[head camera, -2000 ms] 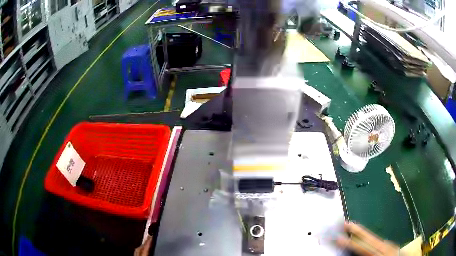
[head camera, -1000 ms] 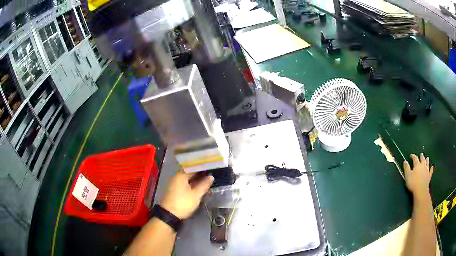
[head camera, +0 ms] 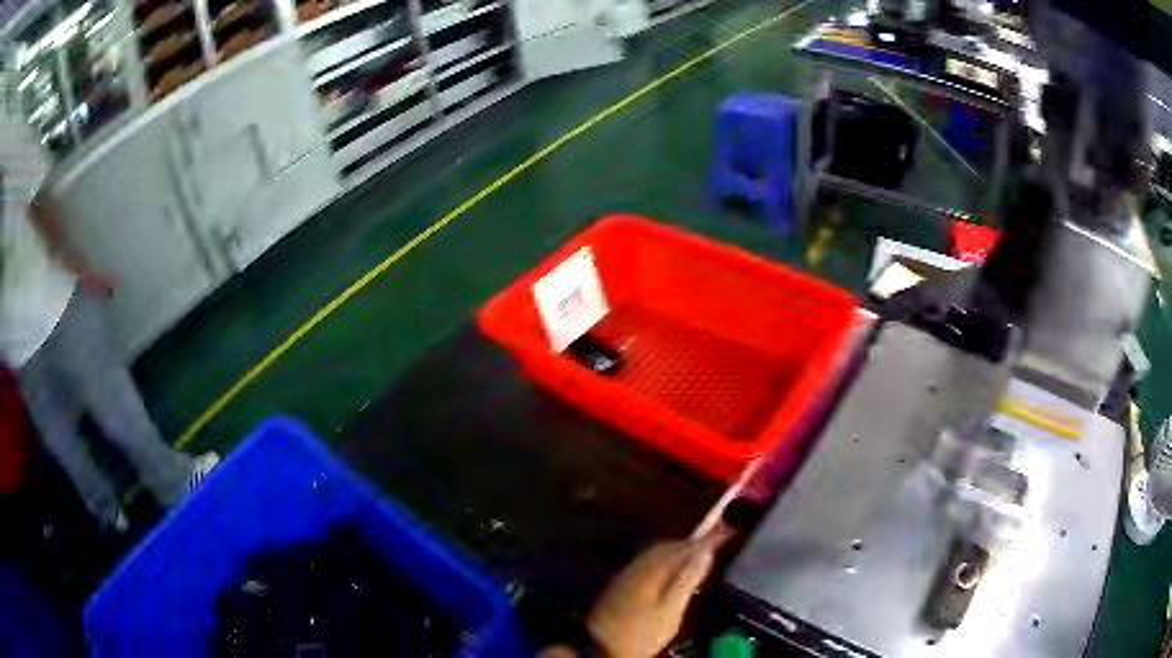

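Note:
My left hand [head camera: 649, 598] is at the bottom centre, at the left edge of the silver base plate [head camera: 823, 514], blurred. A small dark shape lies by its fingertips; I cannot tell whether it is held. The clear nest [head camera: 996, 478] sits under the silver horn [head camera: 1086, 315] with its yellow stripes, and no black adapter shows in it. The clamp bar [head camera: 958, 585] with its round washer is nearer me. My right hand is out of the picture.
A red basket [head camera: 656, 418] with a white label and a black piece stands left of the plate. A blue bin [head camera: 289, 450] holding dark items is lower left. A person [head camera: 77, 347] stands at far left. A blue stool [head camera: 756, 154] is behind; the fan [head camera: 1144, 501] is cut off at right.
The view has swung left. My left hand has moved from the adapter in the nest to the plate's left edge. The adapter is gone from the nest, and my right hand has left view.

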